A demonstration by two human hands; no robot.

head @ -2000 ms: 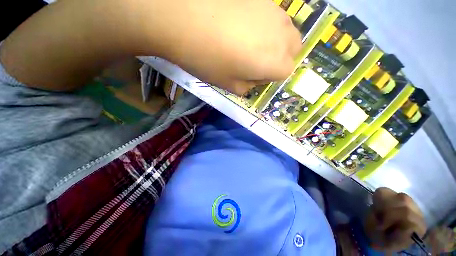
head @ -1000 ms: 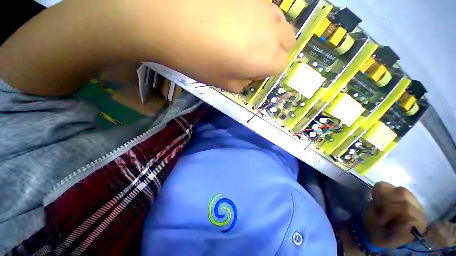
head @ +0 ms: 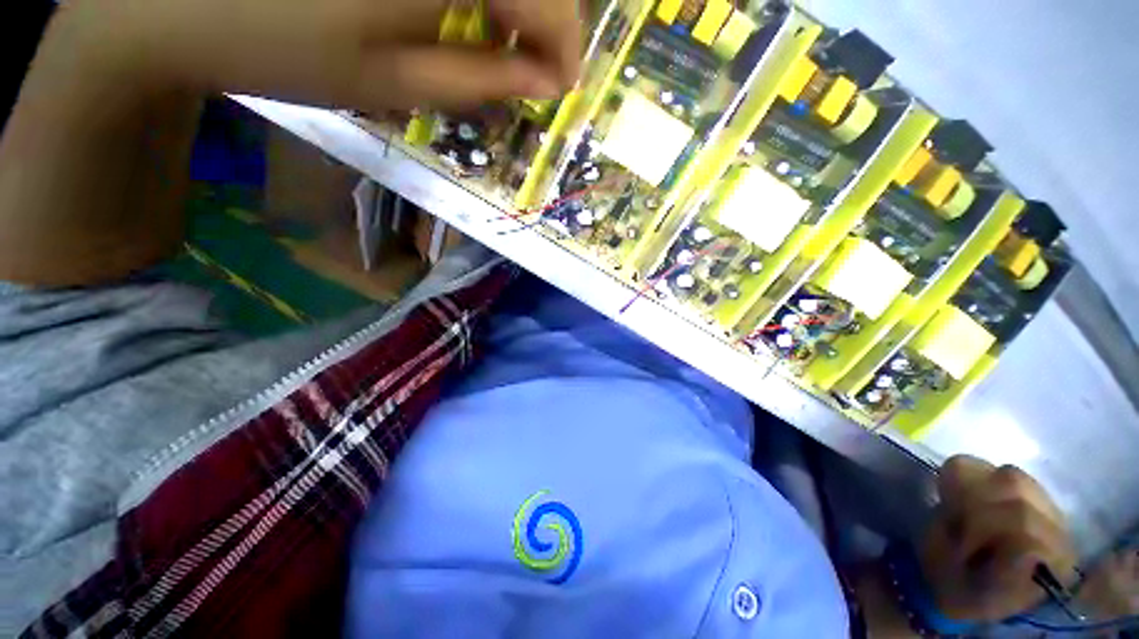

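A row of several narrow circuit boards with yellow transformers, pale rectangles and small capacitors stands on a long bench. Thin red and dark lead wires stick out at the near ends. My left hand reaches from the left over the upper-left end of the row, blurred and cut off by the top edge. Its fingers are bent, and whatever they hold is hidden. My right hand is curled at the bench edge at lower right, small and dim, with a blue band at the wrist. I cannot tell whether it grips anything.
The metal bench edge slopes from upper left to lower right. Blue fabric with a swirl logo fills the bottom centre, beside a grey jacket with plaid. Cartons stand by the green floor at left. A dark thin piece lies beyond my right hand.
My left hand has moved left and up along the row, uncovering more boards and their red and dark wires. My right hand has barely moved.
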